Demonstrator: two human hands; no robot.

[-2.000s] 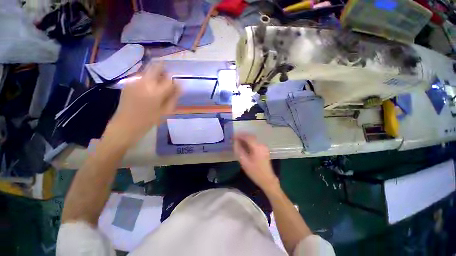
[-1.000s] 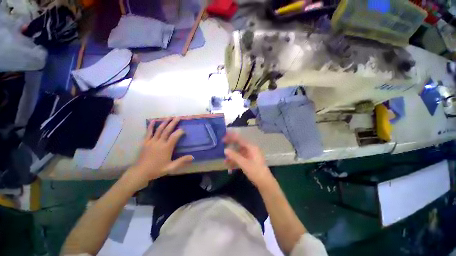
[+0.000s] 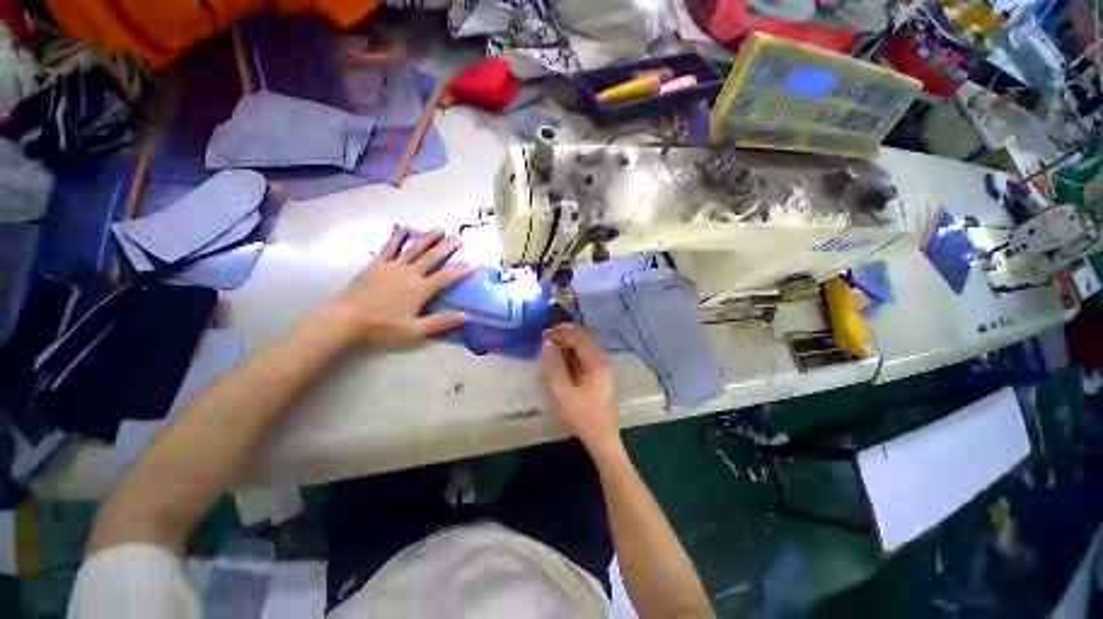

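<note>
The blue sewing template (image 3: 490, 317) is folded shut and lies tilted at the needle end of the cream sewing machine (image 3: 714, 200), under bright lamp glow. My left hand (image 3: 409, 290) lies flat on its left part, fingers spread. My right hand (image 3: 578, 377) is at its right front corner, fingers curled around a small dark tool that is mostly hidden. Needle and presser foot are lost in the glare. Grey-blue sewn pieces (image 3: 663, 327) lie right of the needle, under the machine arm.
Dark fabric pieces (image 3: 133, 351) and pale pieces (image 3: 200, 220) lie at the left. Grey pieces (image 3: 290, 131) rest on spare templates behind. A yellow part (image 3: 843, 317) is right of the machine bed. A parts box (image 3: 810, 97) and tool tray (image 3: 641, 85) stand behind the machine.
The template was open, then folded shut near the table's front edge. It has now moved back to the needle and turned, with my left hand on it. The camera view has shifted.
</note>
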